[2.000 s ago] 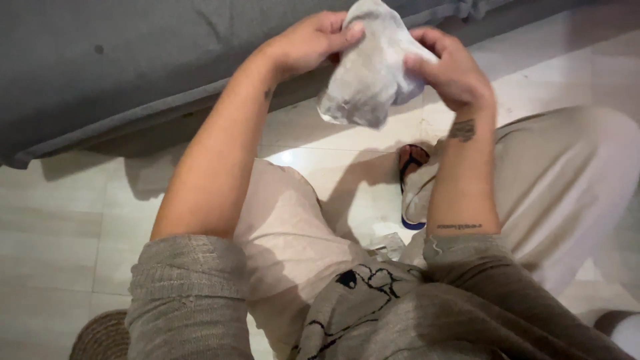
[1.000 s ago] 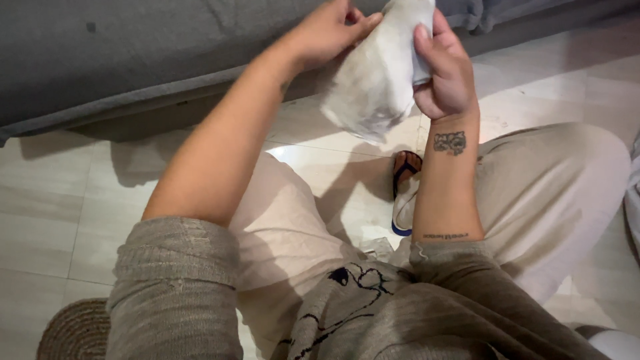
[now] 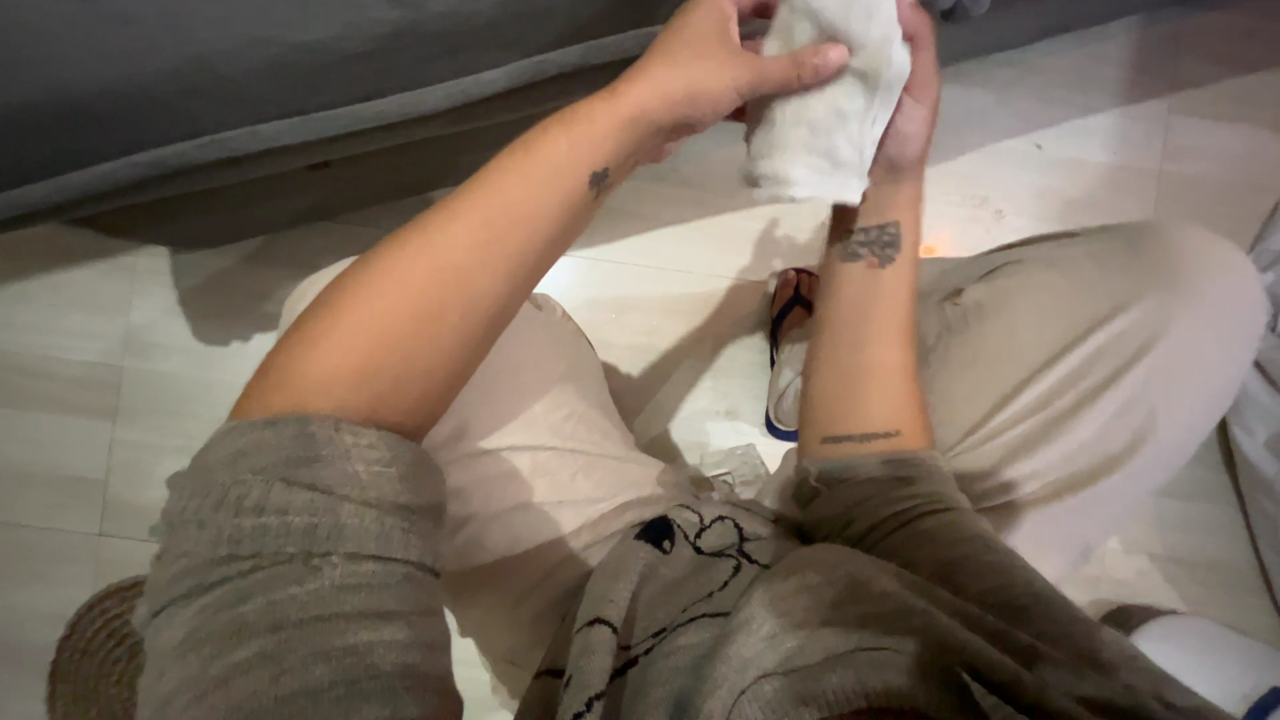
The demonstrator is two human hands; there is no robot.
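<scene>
A white cloth item (image 3: 825,120), possibly a sock, hangs between my hands at the top of the head view. From its left side my left hand (image 3: 740,65) grips it, the thumb lying across its front and the other fingers partly hidden behind. Along its right edge, my right hand (image 3: 912,100) holds it with the palm facing it; the fingertips are hidden by the cloth or cut off by the frame's top edge. The cloth's lower end hangs just above my right wrist.
A grey upholstered piece of furniture (image 3: 300,80) runs along the top left. My foot in a dark flip-flop (image 3: 785,350) rests on the pale tiled floor (image 3: 60,440). A small clear object (image 3: 738,468) lies between my legs. A round woven item (image 3: 95,650) is at lower left.
The cloth has turned and now hangs narrower between my hands. My left hand has shifted its hold, its thumb now over the cloth's front. My right hand has moved to the cloth's right edge.
</scene>
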